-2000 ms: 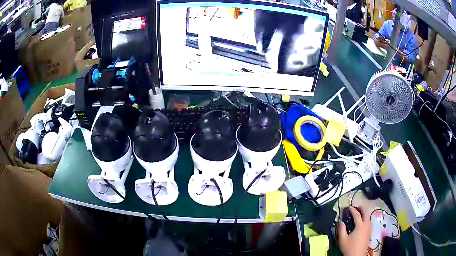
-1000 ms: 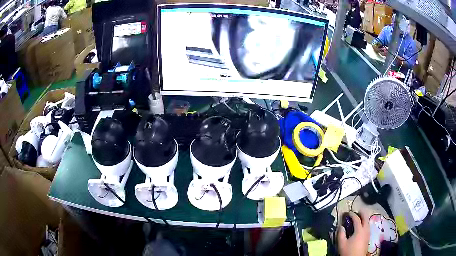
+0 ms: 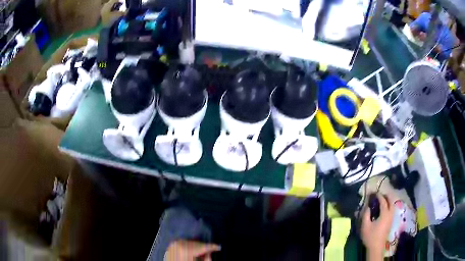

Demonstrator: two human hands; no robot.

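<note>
My right hand (image 3: 377, 224) rests on the black computer mouse (image 3: 375, 206) on the pale mouse pad (image 3: 403, 224) at the lower right. My left hand (image 3: 191, 251) shows at the bottom edge below the bench, cut off and blurred, with a finger pointing right; I cannot tell if it holds anything. Several PTZ dome cameras stand in a row on the green bench, from the leftmost (image 3: 131, 97) to the rightmost (image 3: 294, 102), black heads up, with black leads hanging from their bases over the front edge. The monitor (image 3: 275, 30) behind them shows a bright picture, its top cut off.
A carton (image 3: 25, 102) with more cameras stands at the left. A black printer-like device (image 3: 137, 35) is behind the row. Yellow tape (image 3: 343, 107), tangled cables, a fan (image 3: 425, 89) and a white box (image 3: 433, 178) are at the right. Yellow sticky notes (image 3: 302, 179) sit at the bench edge.
The view has tilted down and shifted left, so the bench sits higher and further right. My left hand and grey sleeve have come into view at the bottom. My right hand stays on the mouse.
</note>
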